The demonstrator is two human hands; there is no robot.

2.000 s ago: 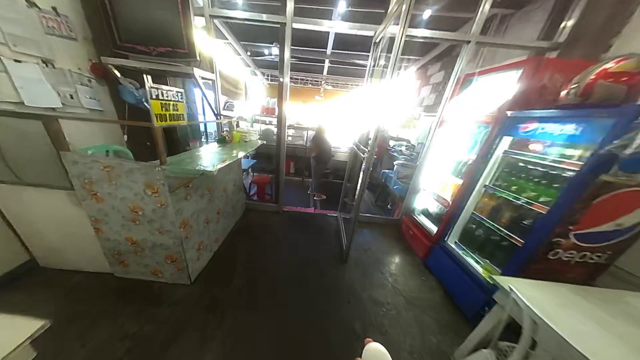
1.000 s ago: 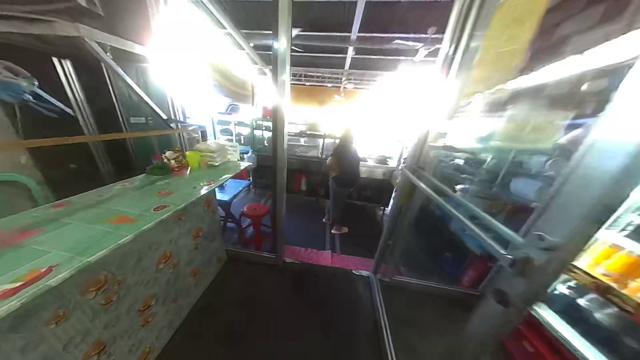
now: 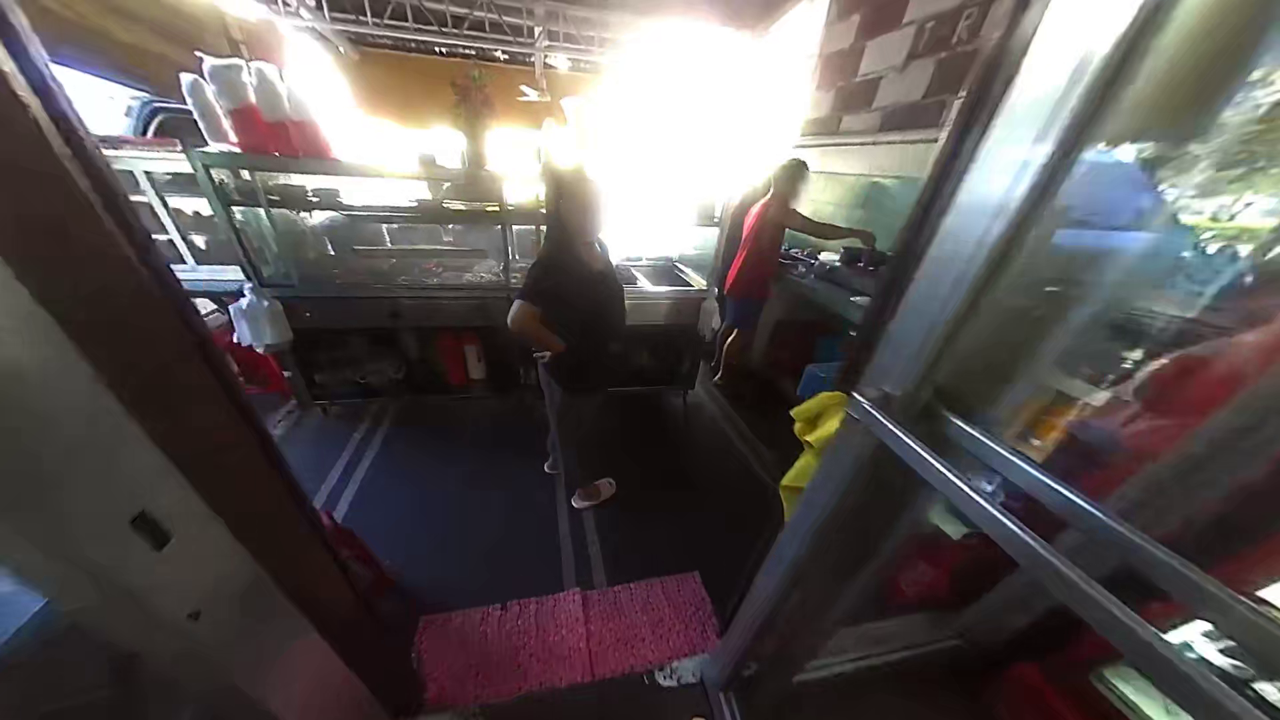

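Note:
Neither of my hands shows clearly; only a tiny pale spot lies at the bottom edge, too small to tell. Before me is a doorway, with a glass door in a metal frame [image 3: 930, 240] standing open at the right. Metal push bars [image 3: 1010, 530] cross its glass. A pink mat [image 3: 570, 635] lies on the threshold. A brown and grey door frame [image 3: 190, 420] slants along the left.
A person in dark clothes [image 3: 575, 310] stands beyond the mat, facing me. A person in a red top [image 3: 755, 245] reaches over a counter [image 3: 825, 290] at the right. Behind is a glass food display [image 3: 380, 250]. A yellow cloth [image 3: 815, 440] hangs by the door.
The view has moved forward to the doorway. The green-topped counter at the left and the drinks fridges at the right have left the view.

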